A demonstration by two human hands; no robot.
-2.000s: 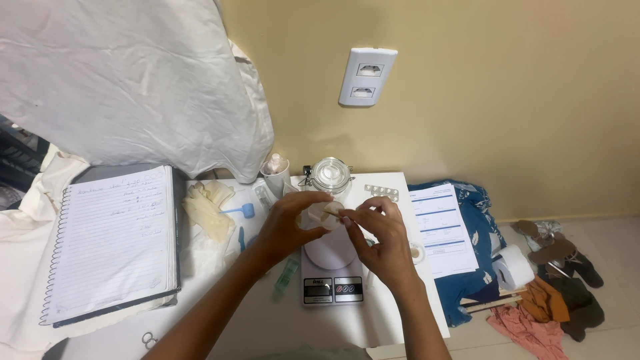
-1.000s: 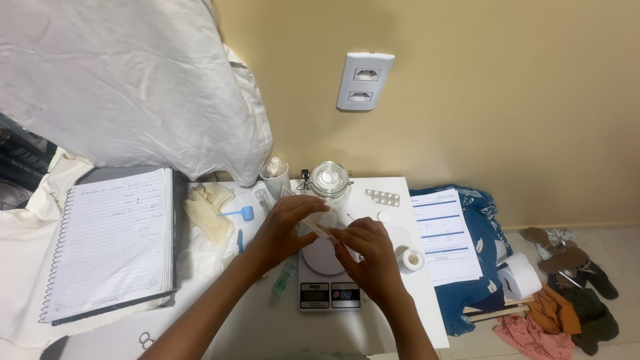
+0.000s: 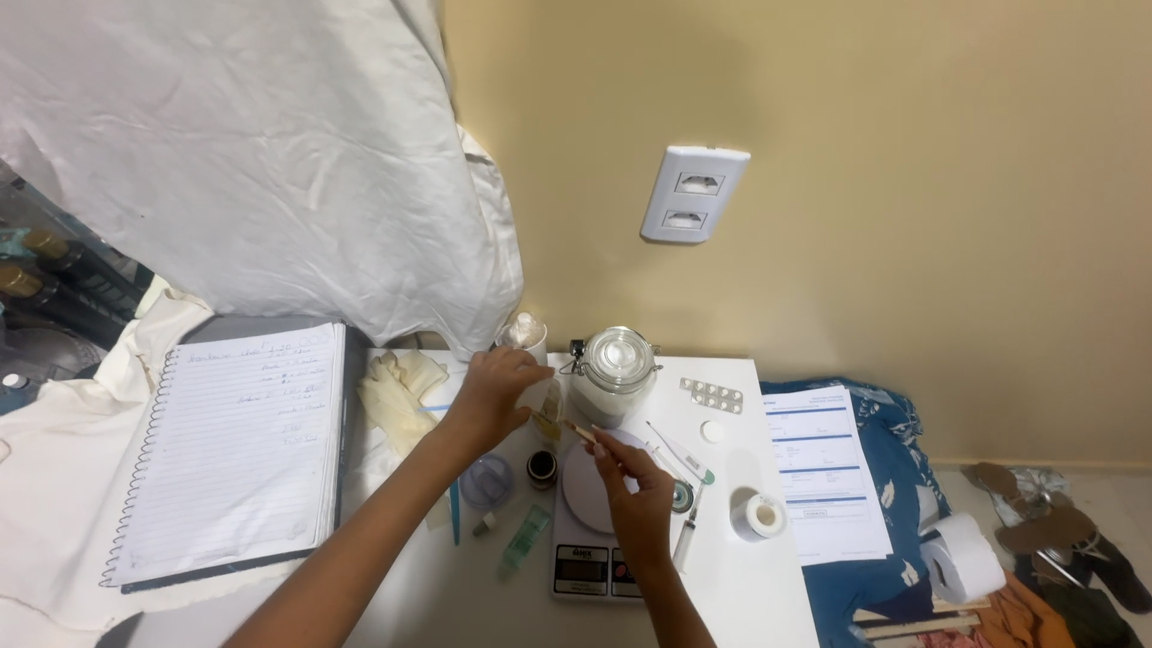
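Observation:
My left hand (image 3: 495, 396) is curled beside the white cup (image 3: 525, 337), at a small clear container (image 3: 545, 418) with something yellowish in it; its grip is partly hidden. Between the fingertips of my right hand (image 3: 630, 477) is a thin light-coloured stick (image 3: 580, 433), held over the white digital kitchen scale (image 3: 585, 495). Behind the scale stands a clip-top glass jar (image 3: 616, 373) with white contents. A dark open bottle (image 3: 542, 466) and a clear lid (image 3: 486, 481) sit left of the scale. To its right lie a digital thermometer (image 3: 688, 457) and a syringe (image 3: 686, 540).
An open spiral notebook (image 3: 234, 450) lies at the left, beside cream gloves (image 3: 396, 396). Blister packs (image 3: 713, 396), a white cap (image 3: 712, 431) and a tape roll (image 3: 759, 518) are at the right. A green-capped small bottle (image 3: 526, 538) lies near the scale. Printed sheets (image 3: 828, 477) rest on blue fabric.
My hands were close together above the scale; now they are apart. My left hand has moved back and left, toward the cup.

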